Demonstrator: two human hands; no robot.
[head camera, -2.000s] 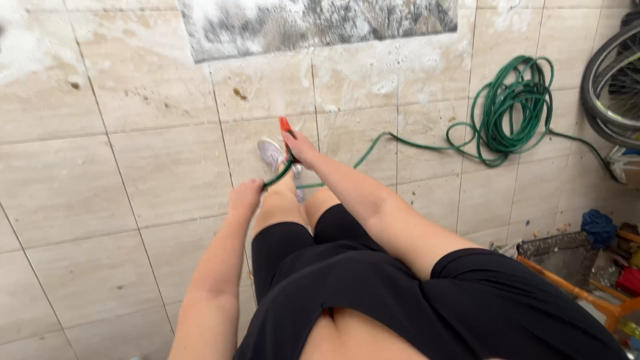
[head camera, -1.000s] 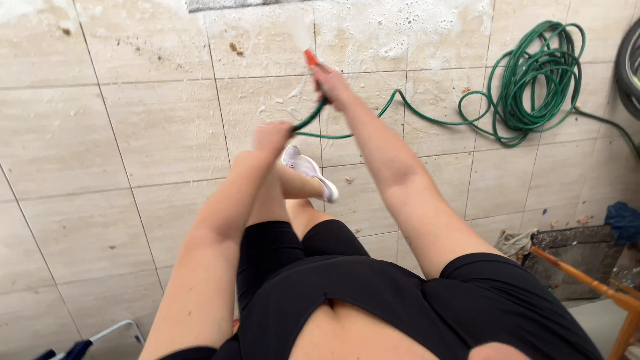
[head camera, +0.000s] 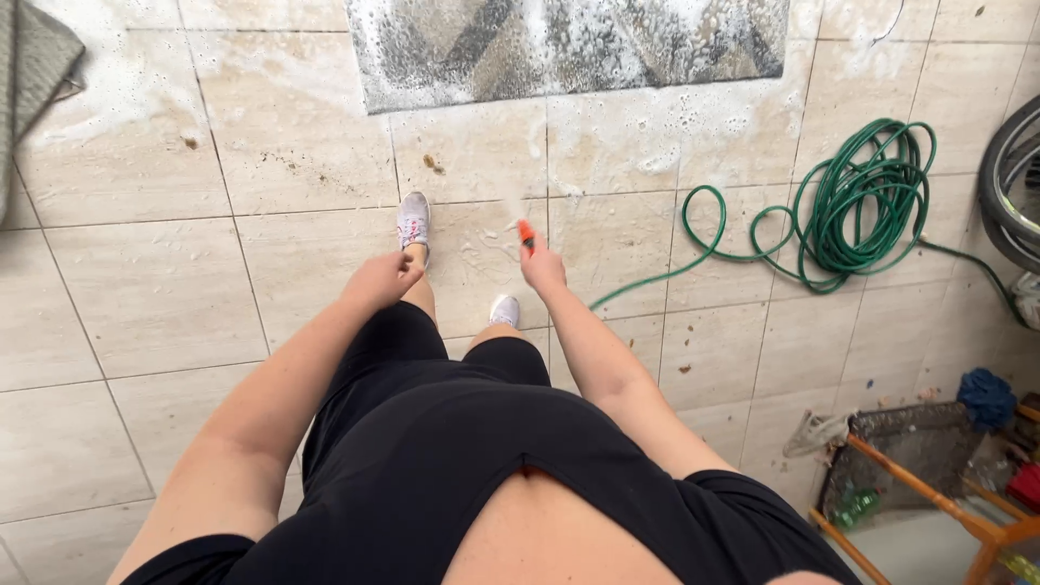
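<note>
My right hand (head camera: 543, 266) is closed around an orange hose nozzle (head camera: 526, 232), and a faint spray of water leaves its tip toward the tiles. The green garden hose (head camera: 650, 281) shows to the right of my right forearm and leads to a coil (head camera: 865, 207) on the floor. My left hand (head camera: 385, 279) hangs above my left shoe, off the hose, with its fingers loosely curled; nothing is visible in it. Ahead lies a grey patterned rug (head camera: 569, 45) covered in white foam, with more foam on the tiles around it.
A grey cloth (head camera: 36, 73) lies at the upper left. At the right are bicycle wheels (head camera: 1011, 191), an orange wooden frame (head camera: 922, 487), a dark tray-like object (head camera: 910, 451), a blue crumpled cloth (head camera: 986, 398) and a green plastic bottle (head camera: 855, 505). Wet tile floor (head camera: 309, 171) surrounds my feet.
My left hand has let go of the green hose and moved apart from my right hand. The right hand still holds the nozzle. My feet have shifted, and the rug shows more fully in view.
</note>
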